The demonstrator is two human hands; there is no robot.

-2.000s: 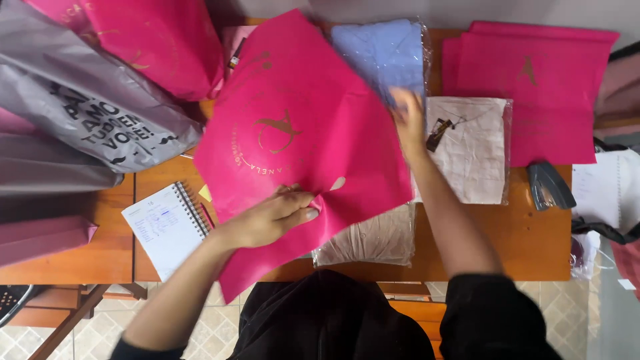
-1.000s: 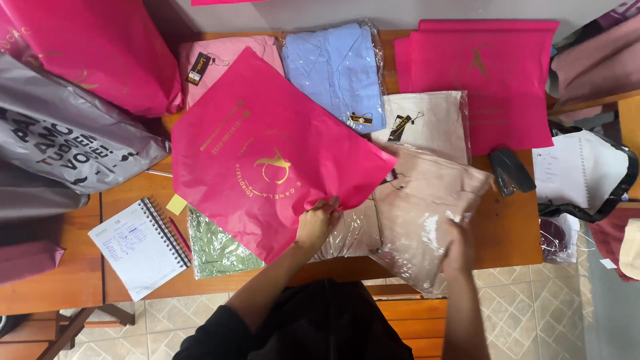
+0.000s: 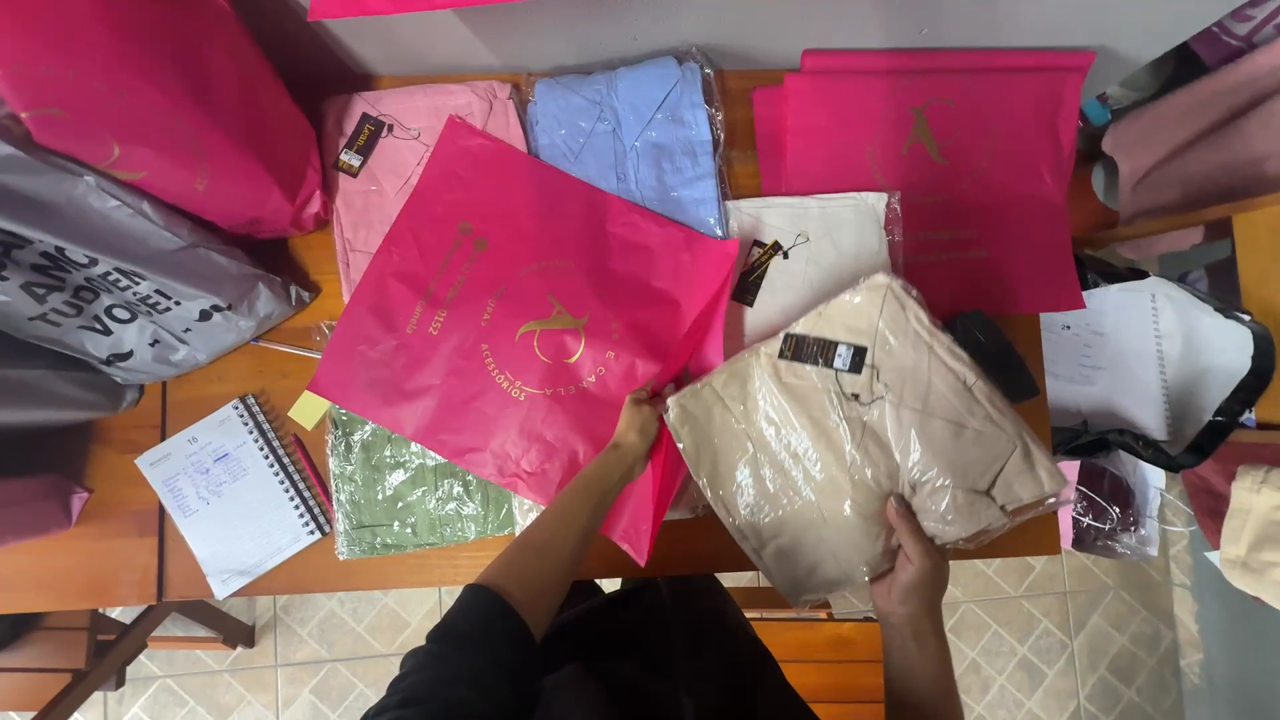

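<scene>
My left hand (image 3: 637,432) grips the open edge of a pink plastic bag (image 3: 450,330) with gold print, which lies tilted across the packed clothes. In my right hand (image 3: 912,560) is a beige folded garment in clear plastic (image 3: 800,470) with a black tag, its left corner touching the bag's edge. Around the bag are a pink garment (image 3: 400,200), a blue shirt (image 3: 625,130), a white garment (image 3: 810,225) and a green garment (image 3: 410,500), all folded in clear plastic. The bag covers parts of the pink and green ones.
More pink bags (image 3: 940,180) lie flat at the back right beside a dark object (image 3: 990,355). Full pink (image 3: 170,110) and grey bags (image 3: 130,270) stand at the left. A spiral notebook (image 3: 235,495), red pen (image 3: 311,470) and yellow sticky notes (image 3: 308,410) lie near the wooden table's (image 3: 400,572) front edge.
My right hand, empty near the bag's far edge two seconds ago, now holds the beige packet, raised beside the bag's opening. My left hand keeps its hold on the bag.
</scene>
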